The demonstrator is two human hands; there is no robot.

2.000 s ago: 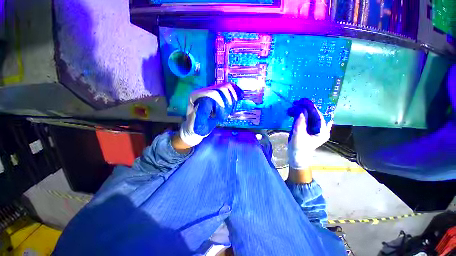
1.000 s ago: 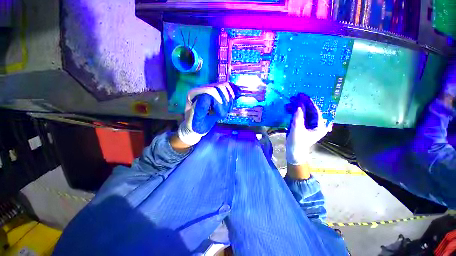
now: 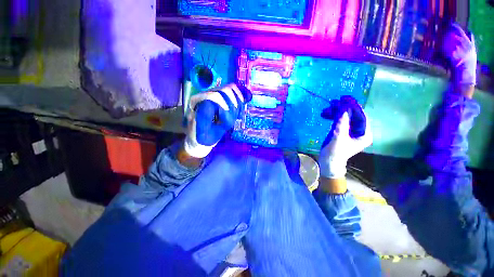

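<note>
A large circuit board [image 3: 314,124], blue with pink component rows on its left part, lies on the green mat [image 3: 401,113]. My left hand [image 3: 212,116], in a white and blue glove, is curled in a fist over the board's left edge. What it holds is hidden, and a bright white-blue spot lies on the board beyond it. My right hand [image 3: 346,130], gloved alike, is over the board's right part. Its fingers pinch a thin dark stick [image 3: 313,93] that points left toward the pink rows.
A small round pot [image 3: 206,77] with thin sticks stands left of the board. Another person's gloved hand and blue sleeve [image 3: 447,130] reach in at the right. A magenta-lit machine [image 3: 325,46] lies beyond the board. A black bin with a red panel [image 3: 123,157] stands below left.
The bright spot and the stick have moved farther up the board. My left hand has shifted left, my right hand slightly right. The other person's arm has reached in much farther at the right.
</note>
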